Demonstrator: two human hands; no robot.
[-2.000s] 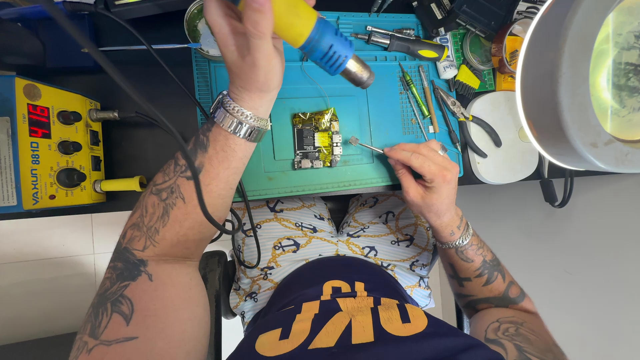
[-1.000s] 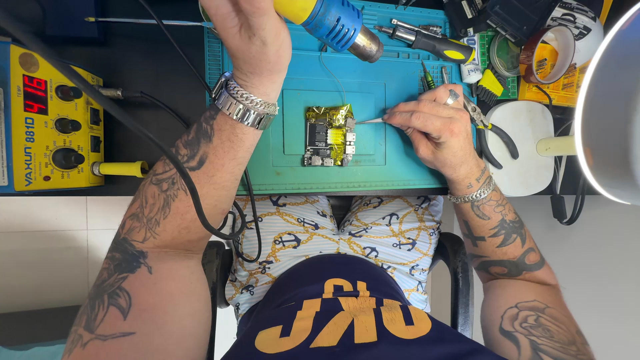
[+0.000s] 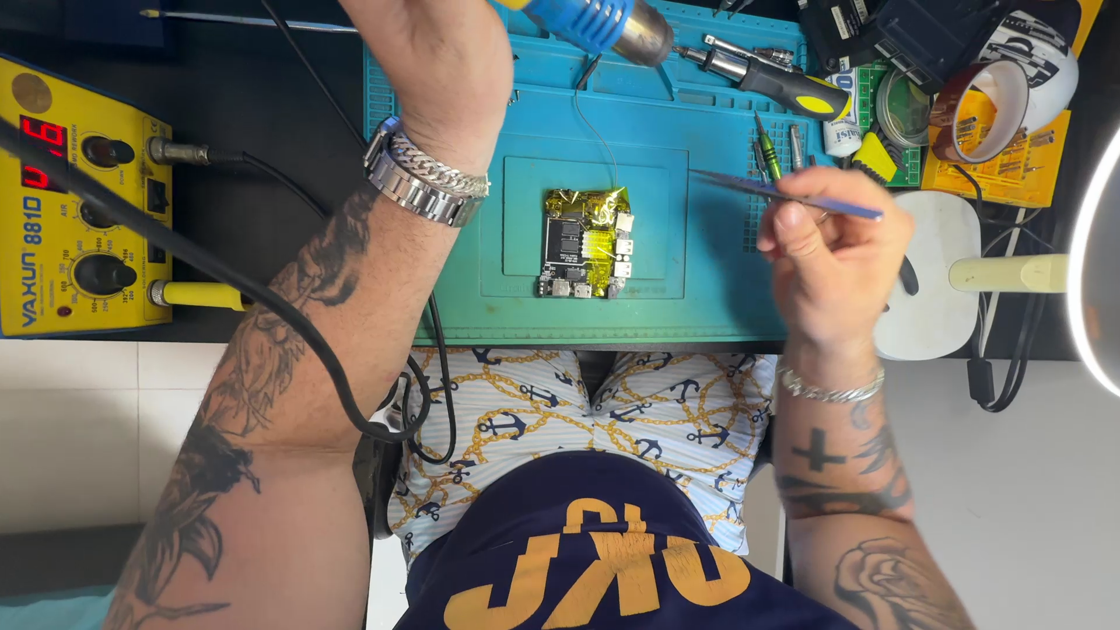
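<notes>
A small circuit board (image 3: 573, 249), partly covered with yellow heat-resistant tape, lies on the blue-green silicone work mat (image 3: 472, 306). My left hand (image 3: 437, 61) is at the top edge of the view, partly cut off, around the handle of a blue and yellow hot air gun (image 3: 586, 22). The gun's metal nozzle is above and right of the board, apart from it. My right hand (image 3: 836, 236) pinches metal tweezers (image 3: 787, 194) whose tips point left, away from the board. A thin wire (image 3: 595, 131) runs from the board's top edge up the mat.
A yellow rework station (image 3: 79, 201) stands at the left, its black cable crossing over my left forearm. Right of the mat are a screwdriver (image 3: 770, 79), a green pen-like tool (image 3: 768, 149), a brown cup (image 3: 980, 109), a white lamp base (image 3: 927, 271) and a lit ring lamp (image 3: 1094, 262).
My right hand has moved right and away from the board with the tweezers, whose tips were at the board's right edge one second ago. The hot air gun remains held up in my left hand.
</notes>
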